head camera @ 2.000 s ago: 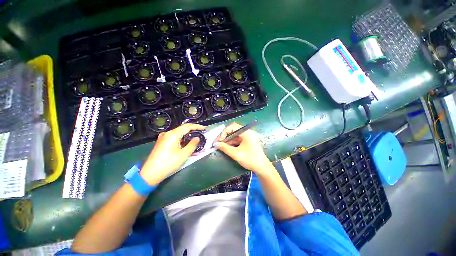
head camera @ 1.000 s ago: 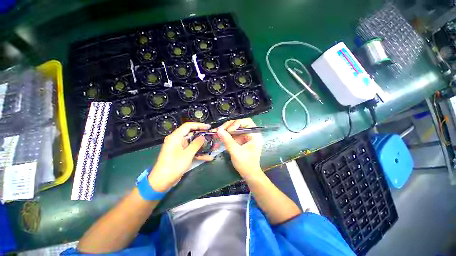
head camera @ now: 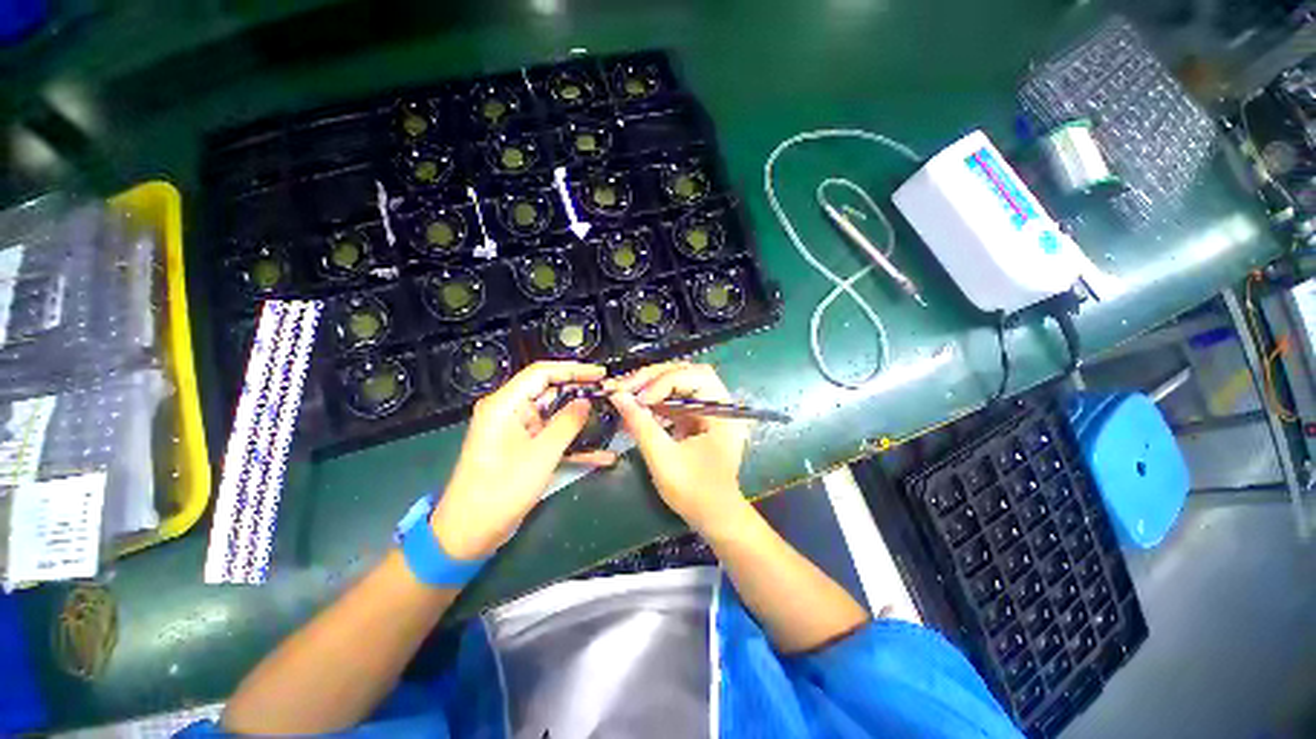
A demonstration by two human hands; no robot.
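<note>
My left hand (head camera: 512, 451) holds a small round black unit (head camera: 579, 414) between thumb and fingers, just in front of the large black tray (head camera: 310, 145). My right hand (head camera: 690, 440) holds dark tweezers (head camera: 739, 413), which point left, and its fingertips meet the unit's edge. The fingers hide the tweezer tips and much of the unit. Part of a white strip (head camera: 585, 469) shows under my left hand. Rows of round units with yellow-green centres (head camera: 543, 273) fill most of the tray's pockets; a few pockets at the upper left hold none.
A patterned strip (head camera: 264, 440) lies on the tray's left side. A yellow bin (head camera: 191, 375) holds clear packs at left. To the right are a white control box (head camera: 989, 217), a corded handpiece (head camera: 870, 247), a spool (head camera: 1078, 155), a second black tray (head camera: 1018, 541) and a blue stool (head camera: 1137, 465).
My left hand has lifted the unit off the white strip and turned it on edge. My right hand has closed in on it, and the tweezers now point more level. The view has shifted slightly.
</note>
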